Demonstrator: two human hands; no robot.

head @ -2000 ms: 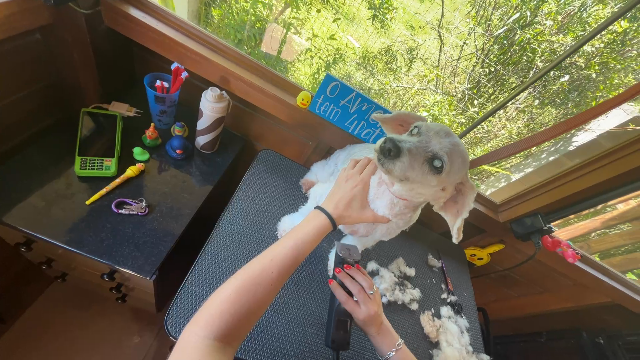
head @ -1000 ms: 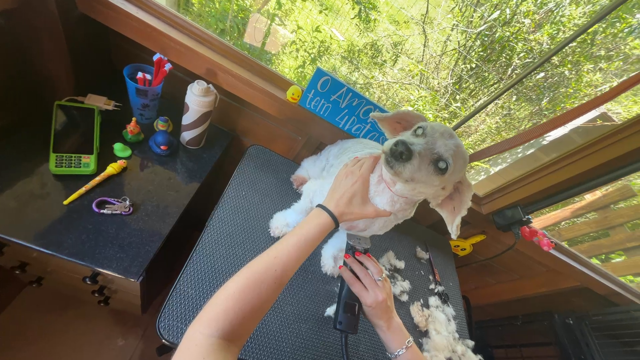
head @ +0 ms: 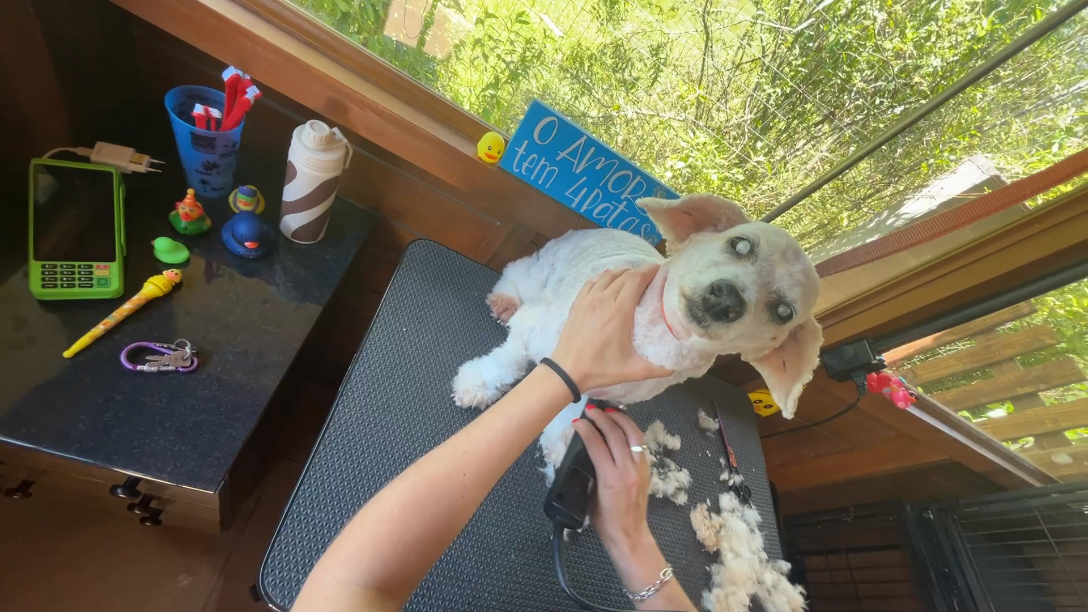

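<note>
A white, short-clipped dog (head: pixel 578 272) sits on the black textured grooming table (head: pixel 382 476), its head turned up toward the camera. My left hand (head: pixel 608 331) lies across the dog's neck and chest, thumb and fingers spread around it. In my right hand (head: pixel 619 455) is a black corded hair clipper (head: pixel 571 484), its top end against the dog's lower chest by a front leg; the dog hides the blade. Cut fur (head: pixel 744 552) lies in clumps on the table's right side, beside a pair of scissors (head: pixel 729 442) partly covered by fur.
Left of the table, a dark countertop (head: pixel 255 382) holds a green card terminal (head: pixel 76 229), a blue cup (head: pixel 204 144), a bottle (head: pixel 314 183), rubber ducks, a pen and a carabiner with keys (head: pixel 160 357). A blue sign (head: pixel 582 174) stands behind the dog. The clipper's cord runs below my right hand.
My right hand and the clipper have moved up toward the dog's chest since the earliest frame. My left hand stays at the dog's neck.
</note>
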